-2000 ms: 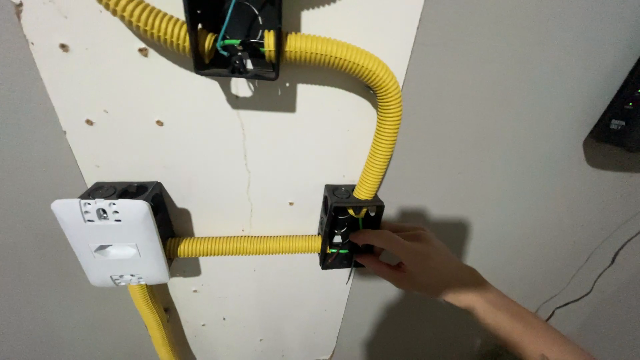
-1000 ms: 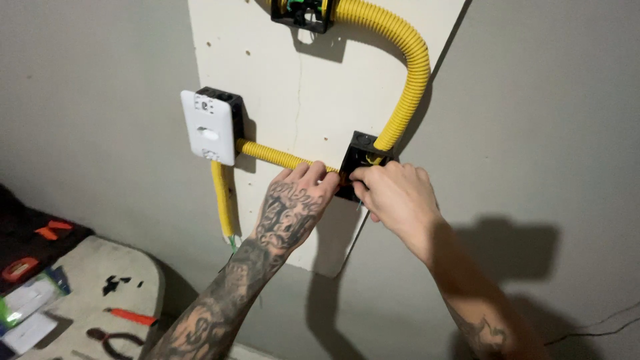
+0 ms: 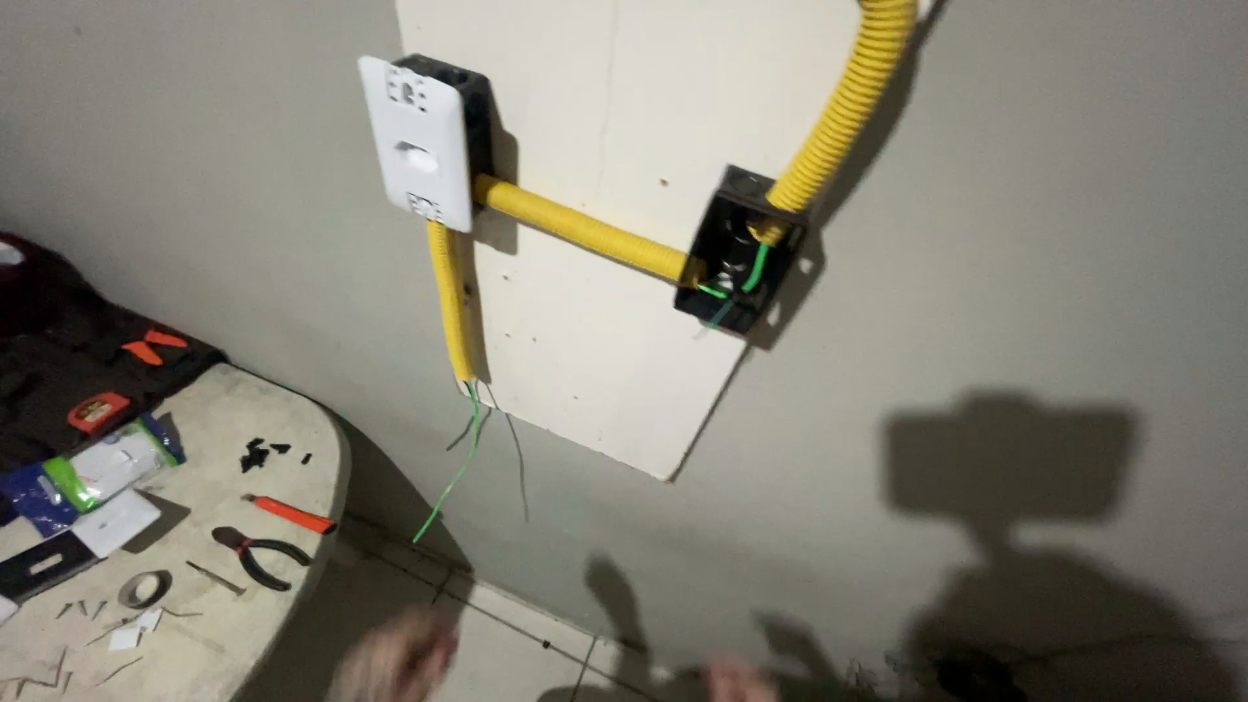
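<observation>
My left hand point(image 3: 398, 655) is a blur low in the view, beside the round table's edge. Farther right, my right hand point(image 3: 739, 678) shows only in part at the bottom edge. Both are well below the black electrical box point(image 3: 731, 253) on the white board point(image 3: 585, 361); neither touches it. Green wire point(image 3: 757, 268) shows inside this box. Yellow corrugated conduit point(image 3: 585, 232) links it to a second black box point(image 3: 476, 107) behind a white wall plate point(image 3: 417, 146). Another yellow conduit point(image 3: 448, 302) hangs under the plate, with a green wire point(image 3: 463, 468) and darker wires out of its end.
On the round table point(image 3: 327, 439) at left lie diagonal cutting pliers point(image 3: 255, 558), an orange utility knife point(image 3: 292, 514), a tape roll point(image 3: 145, 589), a thin screwdriver point(image 3: 216, 577), a tape measure point(image 3: 98, 413) and plastic packaging point(image 3: 112, 463). Thick yellow conduit point(image 3: 838, 107) curves up from the right box.
Both my hands have come away from the right electrical box and dropped to the bottom of the view. The view has shifted, with more of the table showing.
</observation>
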